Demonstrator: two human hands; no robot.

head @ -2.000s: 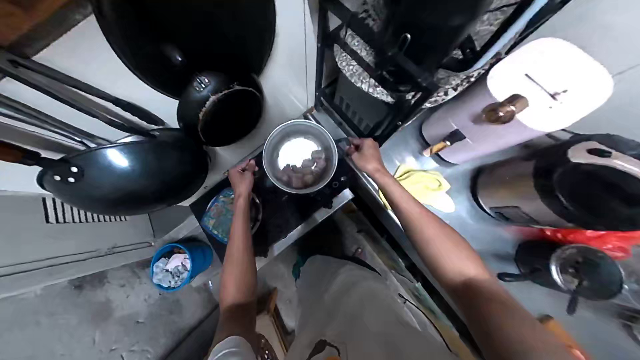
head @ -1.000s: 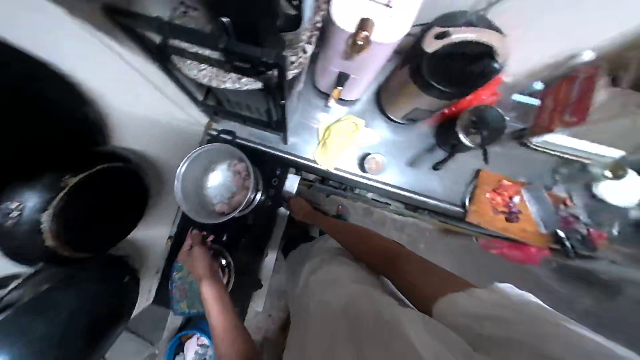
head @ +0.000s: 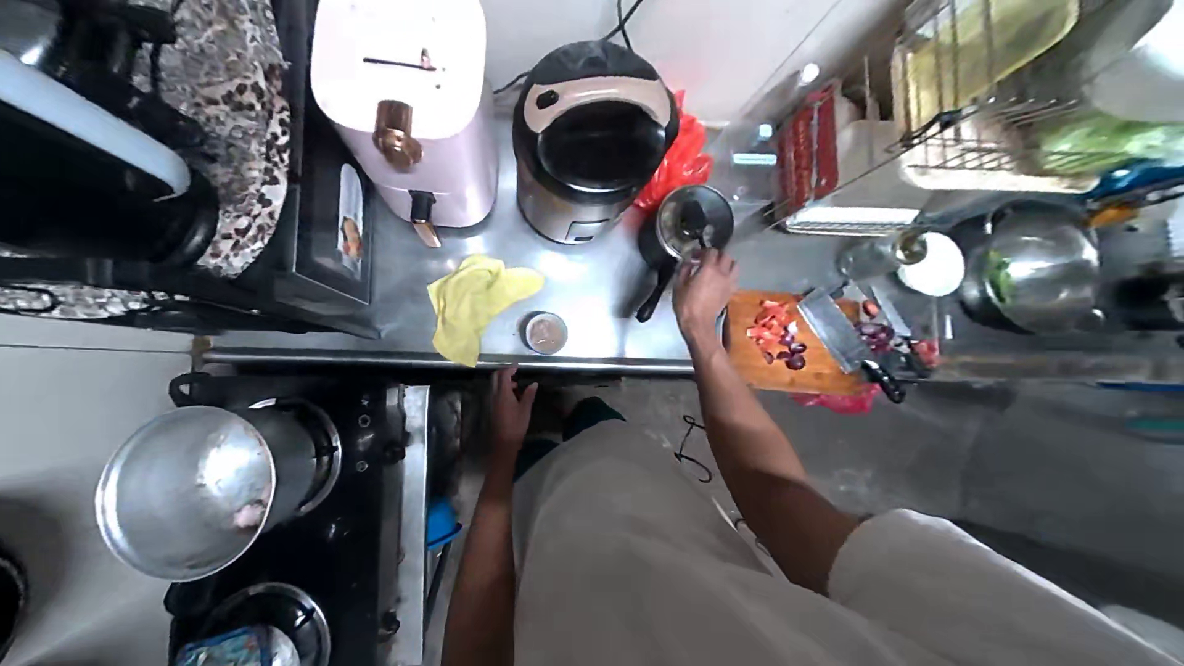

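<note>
My right hand [head: 705, 289] reaches over the metal counter to a small dark pot [head: 694, 222]; its fingers are at the rim, on what looks like a utensil handle inside. My left hand [head: 513, 407] hangs near the counter's front edge, fingers apart, with nothing in it. Between the two hands, a small round container [head: 544, 333] stands on the counter beside a yellow cloth [head: 476, 301]. To the left, a deep metal pot [head: 190, 490] with some pieces of food inside sits on the gas stove [head: 356, 518].
Right of my right hand, a wooden cutting board [head: 754, 370] holds chopped red and purple pieces and a cleaver [head: 832, 328]. Behind stand a pink air fryer [head: 402, 83] and a rice cooker [head: 592, 139]. A dish rack [head: 990, 120] and metal bowl [head: 1045, 268] are farther right.
Both hands have left the stove area; my right hand is now at the small dark pot on the counter. The view has swung strongly to the right.
</note>
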